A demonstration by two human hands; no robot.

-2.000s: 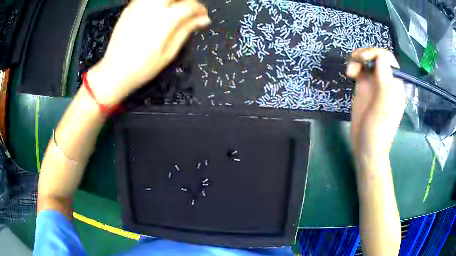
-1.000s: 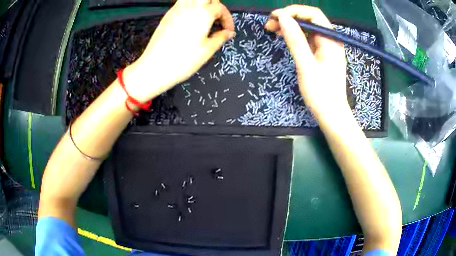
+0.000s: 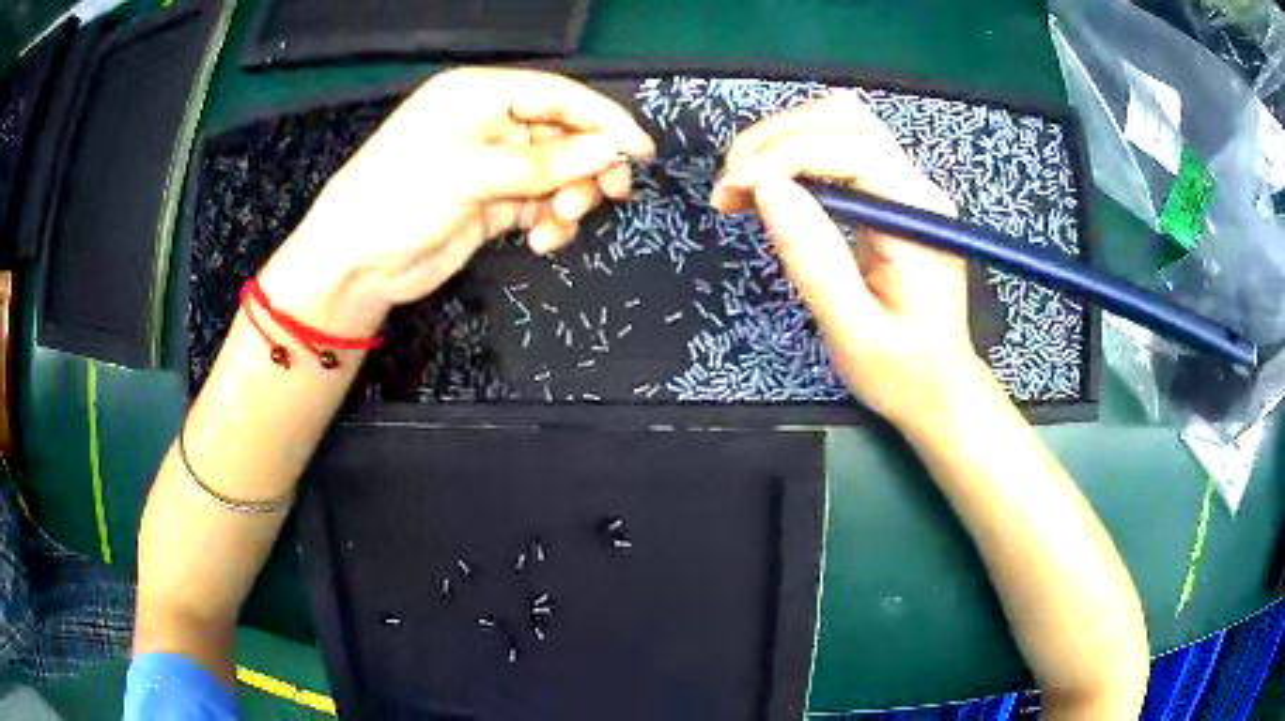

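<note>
The long black tray [image 3: 902, 413] holds silver pins [image 3: 747, 338] at its middle and right and dark pieces [image 3: 261, 197] at its left. My left hand [image 3: 479, 183] is over the tray's middle, thumb and index fingertip pinched; a tiny dark thing seems to show at the tips, too small to name. My right hand [image 3: 860, 240] is just right of it and grips a long dark blue tool [image 3: 1043, 264], whose rear end points right. Its tip is hidden or too fine to see. The near tray [image 3: 677, 634] holds several small scattered pieces [image 3: 541, 606].
Flat black panels lie at the left [image 3: 120, 211] and the far edge [image 3: 409, 28]. Crumpled clear plastic bags [image 3: 1127, 183] with a green patch lie at the right. Blue ribbed material [image 3: 1226, 676] shows at the lower right. The green bench top [image 3: 930, 549] has yellow lines.
My right hand has moved left from the tray's right end with the tool. My left hand has moved right, then a little nearer, and its fingers have closed to a pinch. The view has shifted.
</note>
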